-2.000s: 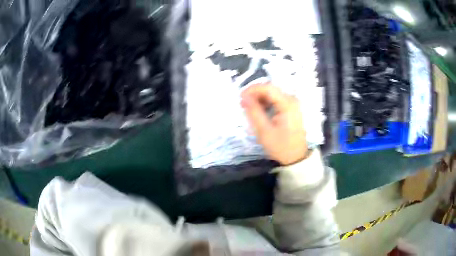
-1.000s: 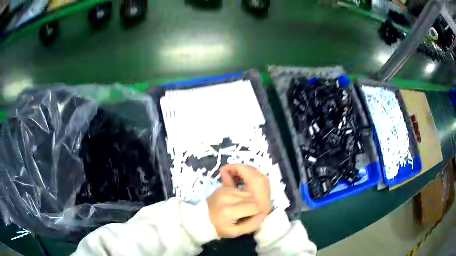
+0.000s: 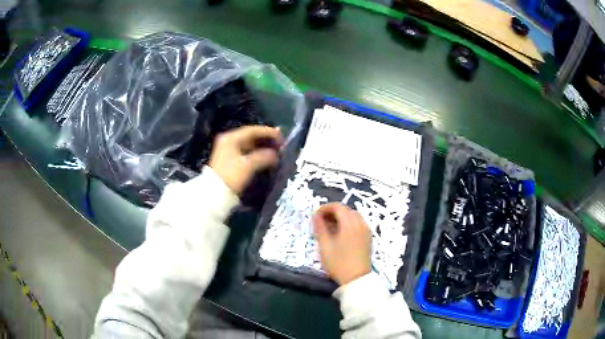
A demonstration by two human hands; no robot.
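Note:
My left hand (image 3: 244, 156) is over the right edge of the clear plastic bag (image 3: 142, 99), beside the black housings (image 3: 229, 109) in it. It is blurred, its fingers are curled, and I cannot tell if it holds anything. My right hand (image 3: 342, 240) is over the loose white strips (image 3: 292, 222) in the middle tray (image 3: 424, 192). Its thumb and fingertips are close together; whether a strip is between them is unclear. Neat rows of stacked strips (image 3: 361, 142) lie at the tray's far end.
Black parts with shiny patches (image 3: 474, 232) fill a blue-edged tray to the right. A narrow tray of white pieces (image 3: 554, 271) is beyond it. Another blue tray (image 3: 83, 40) is at the far left. Dark round parts (image 3: 463, 59) stand along the far green edge.
The view has swung left. My hands were together over the middle tray and are now apart, the left at the bag, the right over the strips.

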